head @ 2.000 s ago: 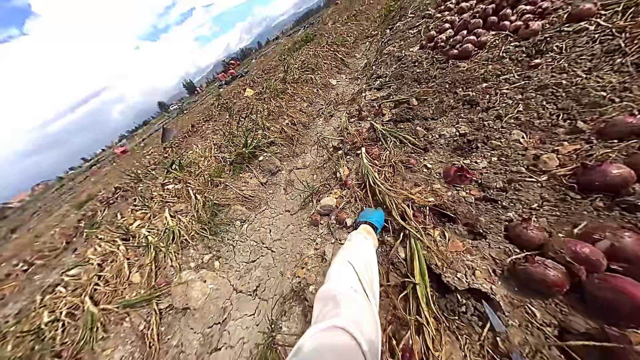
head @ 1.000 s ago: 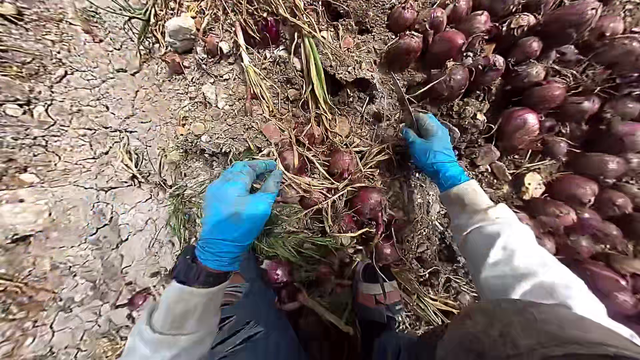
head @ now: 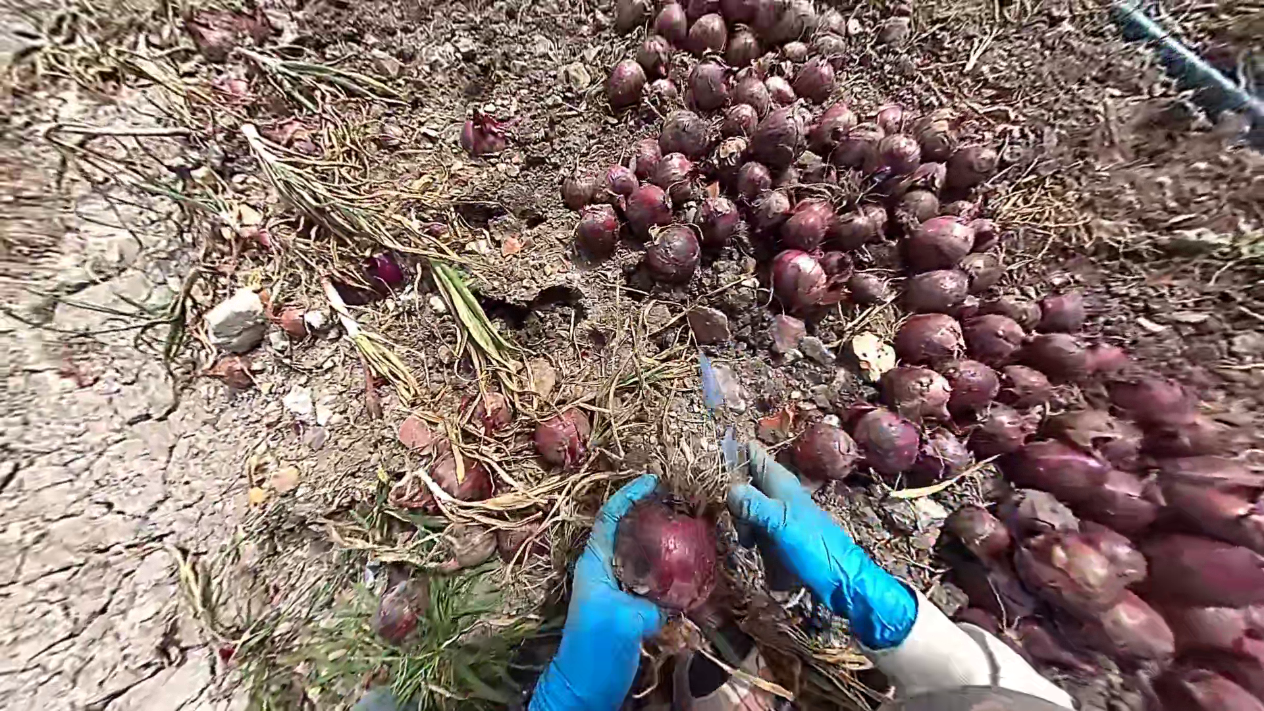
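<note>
My left hand, in a blue glove, holds a red onion near the bottom middle; dry roots stick up from the bulb's top. Just right of it, my right hand, also gloved in blue, grips a knife whose thin blade points up past the roots. Its handle is mostly hidden by the fingers. Dry stalks hang below the held onion. To the left of my left hand, several red onions lie among dry tops on the soil.
A long heap of red onions runs from the top middle to the lower right. Cracked dry soil spreads on the left, with a pale stone beside dry onion leaves. Green weeds grow at the lower left. A pale bar-like object shows top right.
My left hand, with no onion visible in it a second ago, now holds one. The two hands have come close together, the knife still in the right. The view has swung down from the field.
</note>
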